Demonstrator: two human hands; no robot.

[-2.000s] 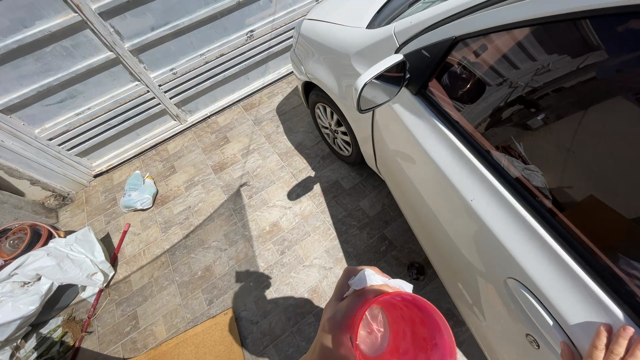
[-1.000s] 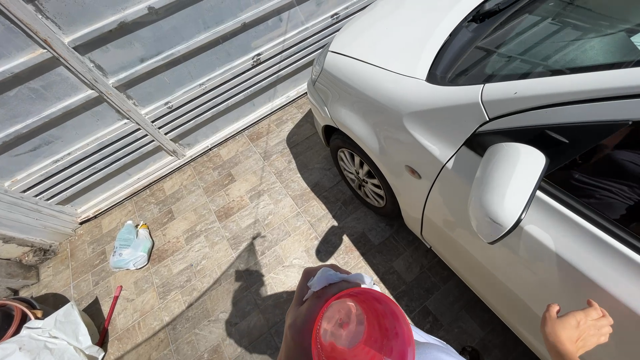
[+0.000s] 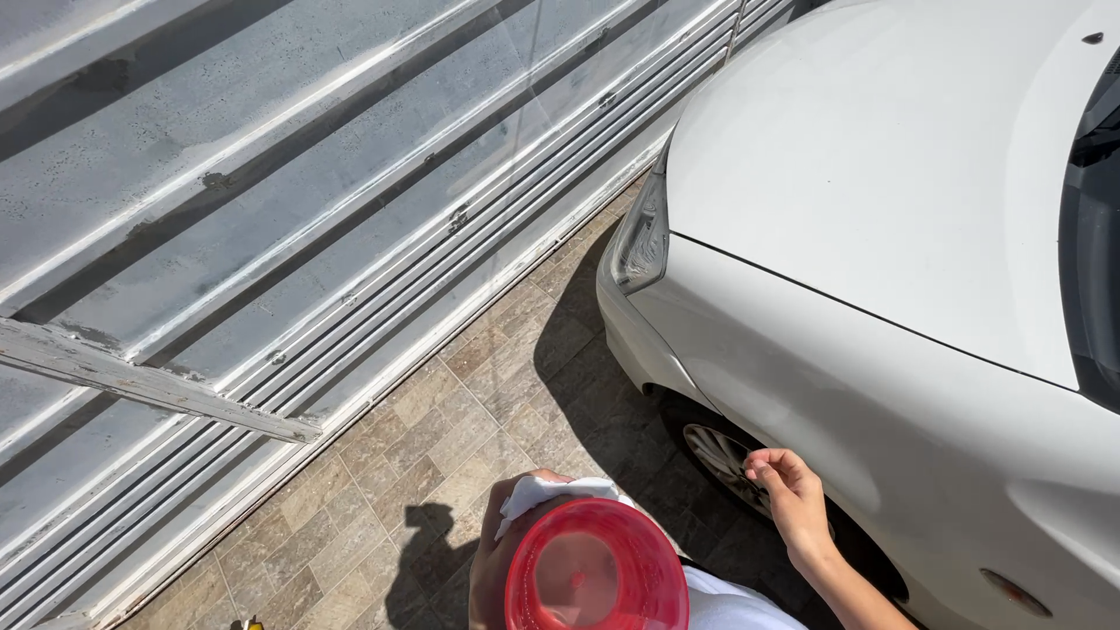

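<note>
My left hand (image 3: pixel 516 499) holds a red plastic cup (image 3: pixel 598 569) at the bottom middle, together with a white cloth (image 3: pixel 556 492) that lies bunched behind the rim. Seen from above, the cup looks to have some clear liquid at its bottom. My right hand (image 3: pixel 787 496) is empty, its fingers loosely curled, and it hangs in front of the front wheel (image 3: pixel 722 459) of a white car. The car's hood (image 3: pixel 857 166) and fender (image 3: pixel 814 350) fill the right side. Most of my left palm is hidden behind the cup.
A ribbed metal gate (image 3: pixel 289 219) with a worn crossbar (image 3: pixel 166 385) runs diagonally across the left. Stone-patterned floor tiles (image 3: pixel 385 472) lie between gate and car. The headlight (image 3: pixel 643 232) is close to the gate. A small yellow object (image 3: pixel 252 624) shows at the bottom edge.
The view has moved forward along the car, from the door and mirror to the hood. My right hand has left the door, where it rested two seconds ago. The cup and cloth stay in my left hand.
</note>
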